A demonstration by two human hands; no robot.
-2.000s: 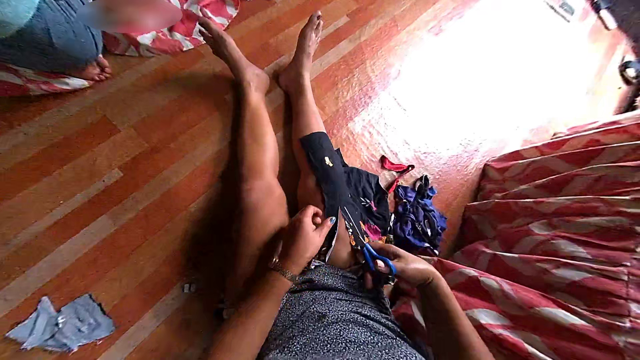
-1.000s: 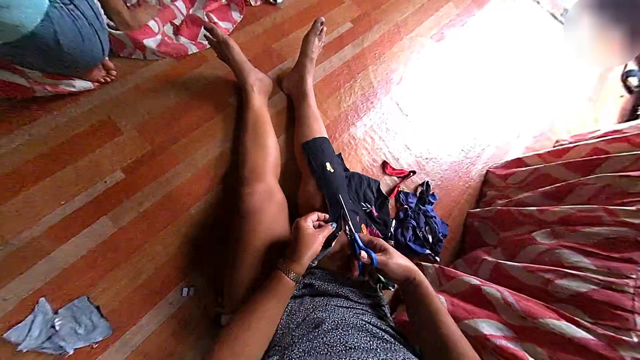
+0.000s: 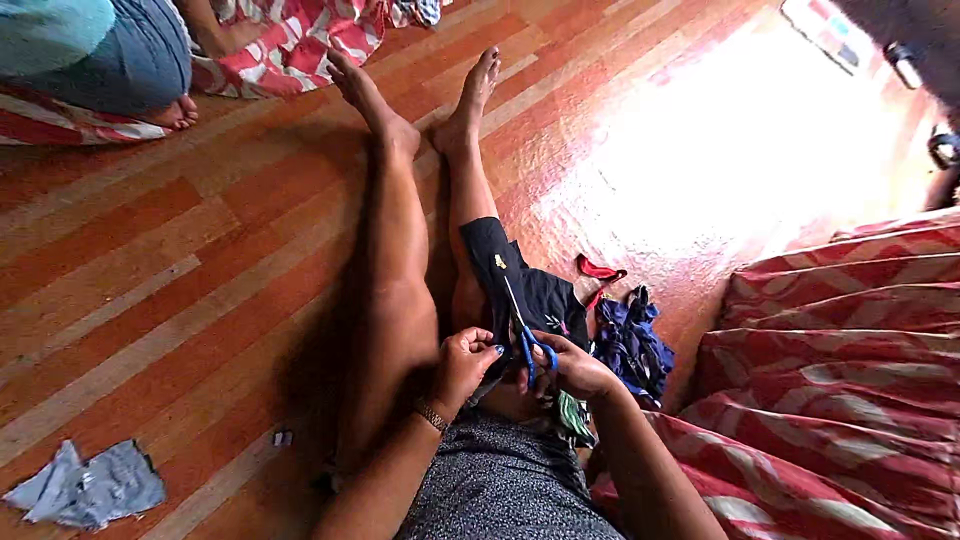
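Observation:
Black cloth (image 3: 525,292) with a small yellowish mark and a pink flower motif lies over my right leg. My right hand (image 3: 574,367) grips a pair of blue-handled scissors (image 3: 528,341), whose blades point up along the cloth and look nearly closed. To the left, my left hand (image 3: 469,364) pinches the near edge of the cloth between thumb and fingers. Beside the cloth, on the right, lie a red strap (image 3: 598,268) and a crumpled blue garment (image 3: 636,345). Green-and-white cloth (image 3: 574,420) shows beneath my right wrist.
Grey cloth scraps (image 3: 94,484) lie on the wood-patterned floor at lower left. Red-and-white patterned fabric (image 3: 832,375) hangs in folds at right. Another person (image 3: 127,60) sits at upper left on similar fabric. Dark objects (image 3: 904,64) stand at the upper right edge.
Both hands remain at the black cloth, with the scissors still in the right one. The scissor blades look closer together than two seconds ago. The blurred shape at upper right one second ago is out of view.

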